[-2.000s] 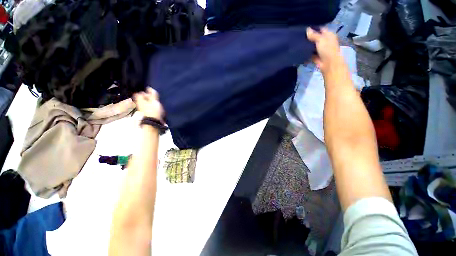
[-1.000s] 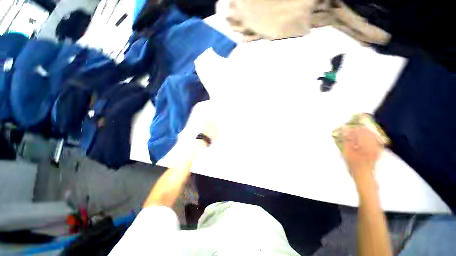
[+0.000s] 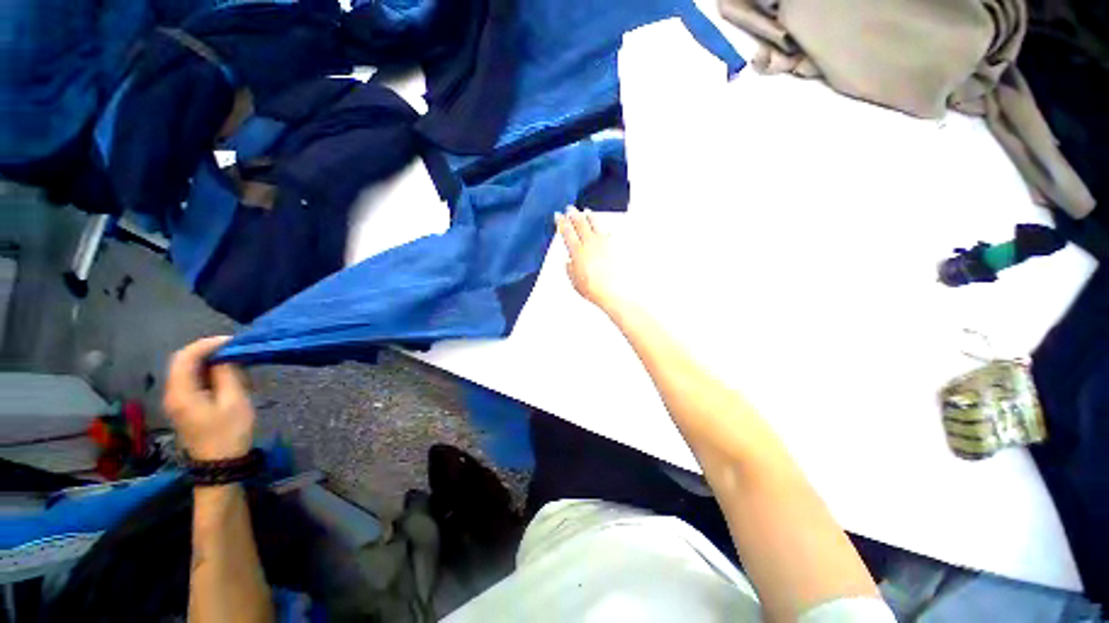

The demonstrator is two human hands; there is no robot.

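Observation:
A blue denim workpiece (image 3: 401, 286), with darker navy parts, lies at the left of the white table and stretches out past its front edge. My left hand (image 3: 213, 396), with a dark bracelet, grips its pulled-out corner above the floor. My right hand (image 3: 586, 253) is open, palm down on the white template (image 3: 778, 243), fingertips close to the cloth's edge. The template's outline blends into the table. The dark marking tool with a green band (image 3: 1000, 254) lies at the right. The yellow-and-dark block (image 3: 992, 410) sits in front of it.
Waiting blue and navy trousers (image 3: 292, 146) are heaped at the left and far left. A beige garment (image 3: 906, 49) lies at the far side. Navy cloth (image 3: 1082, 402) is at the right edge. The speckled floor (image 3: 365, 408) shows below the table's front edge.
The navy piece held earlier is out of my hands. My right hand has let go of the block and moved left. My left hand has moved left and taken hold of the blue denim, pulling it out.

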